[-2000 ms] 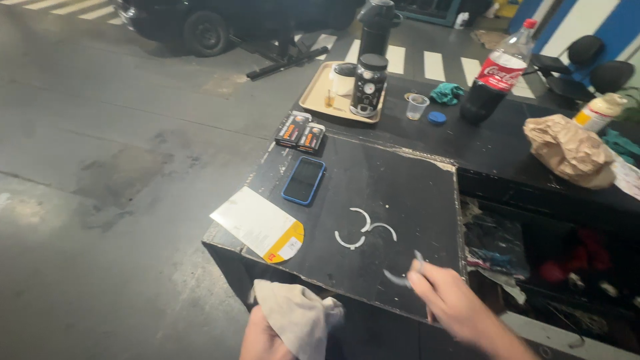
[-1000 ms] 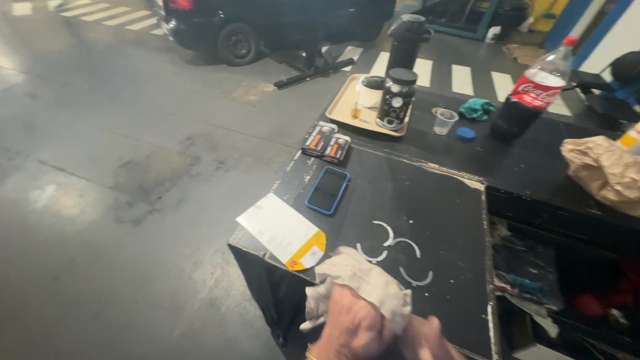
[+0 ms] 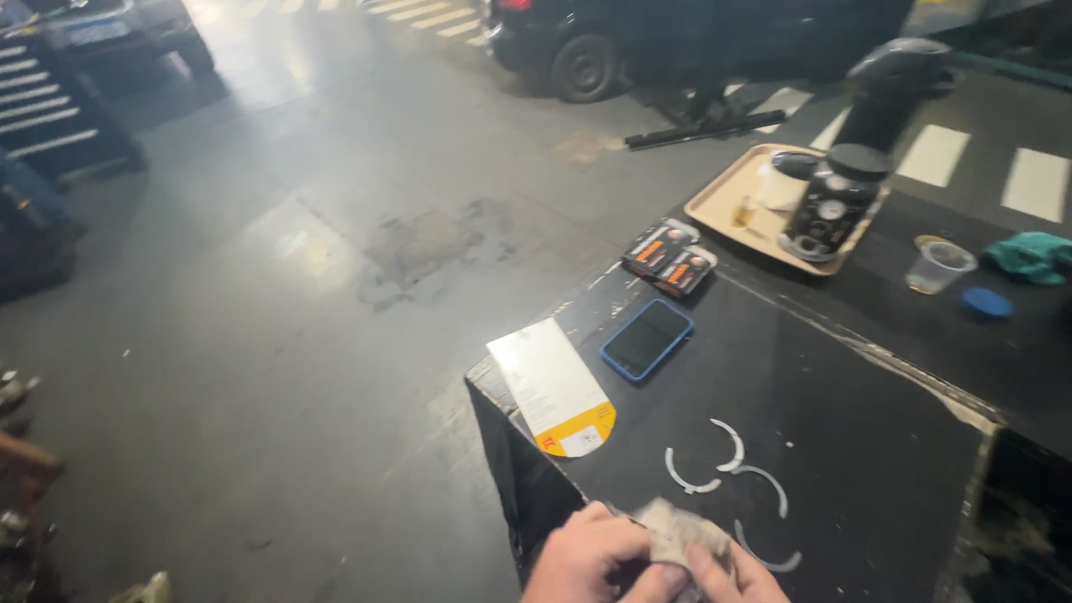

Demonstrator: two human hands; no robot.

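Note:
Both of my hands are at the near edge of the black bench, at the bottom of the view. My left hand [image 3: 599,557] grips a beige cloth [image 3: 677,529] from the left, and my right hand [image 3: 729,569] pinches it from the right. Whether something lies inside the cloth is hidden. Just beyond and right of the hands lie several thin half-ring metal pieces, among them one at the left [image 3: 688,479], one at the top [image 3: 732,444] and one nearest the right hand [image 3: 766,559]. A white and yellow card or envelope [image 3: 548,381] lies left of them, beside a blue-cased phone [image 3: 647,339].
Small boxes [image 3: 670,255] sit near the bench's left edge. Behind them a beige tray [image 3: 729,219] holds a cup and a dark jar [image 3: 836,201]; a black thermos [image 3: 888,100] stands there too. A plastic cup [image 3: 940,266], blue lid [image 3: 986,302] and green cloth [image 3: 1032,256] are at the right.
Two seconds ago my right hand was at a half-ring at the right, apart from the cloth; now both hands are on the cloth. The view has swung left.

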